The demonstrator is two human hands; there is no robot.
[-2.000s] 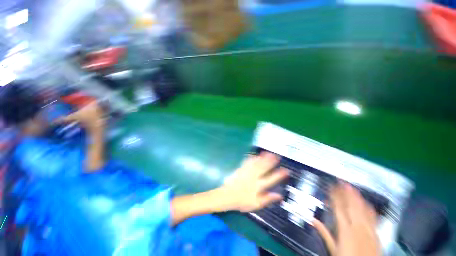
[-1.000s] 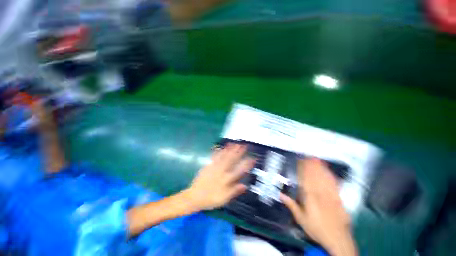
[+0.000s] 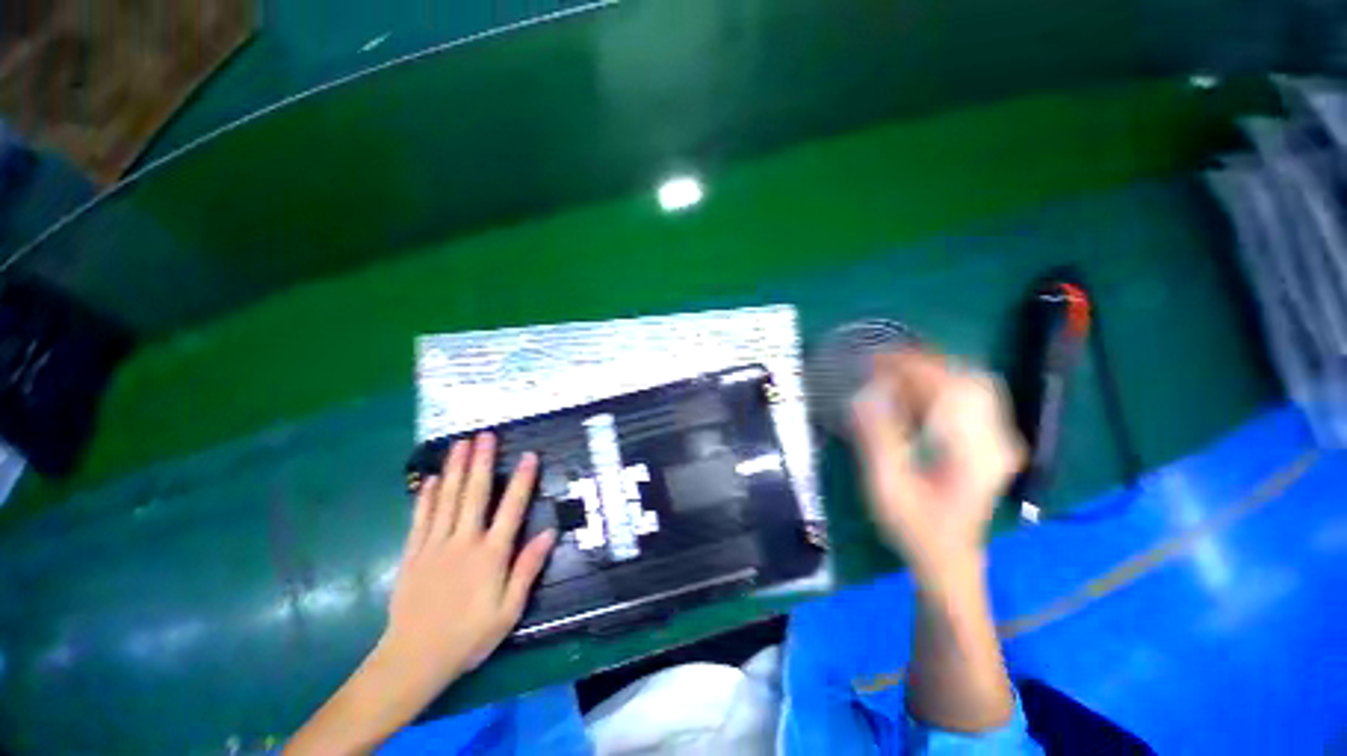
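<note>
A flat black housing (image 3: 694,495) with a pale cross-like pattern lies on a silvery-white bubble-wrap sheet (image 3: 591,352) on the green bench. My left hand (image 3: 465,554) rests flat on the housing's left end with its fingers spread. My right hand (image 3: 938,443) is right of the housing, blurred, over the near edge of a round dark grey screw dish (image 3: 860,362). Its fingertips are bent together; whether they hold a screw cannot be seen. An electric screwdriver (image 3: 1052,392) with an orange rear end lies on the bench to the right.
Stacked silvery-grey bagged parts (image 3: 1300,244) lie at the bench's right end. The screwdriver cord (image 3: 1115,399) runs toward the near edge. A brown cardboard box (image 3: 111,74) is at the far left, with a dark object (image 3: 52,377) below it. Blue floor shows at lower right.
The view has turned right, bringing the screwdriver and bagged parts into view and losing the other worker. My right hand has left the housing for the dish. My left hand stays on the housing.
</note>
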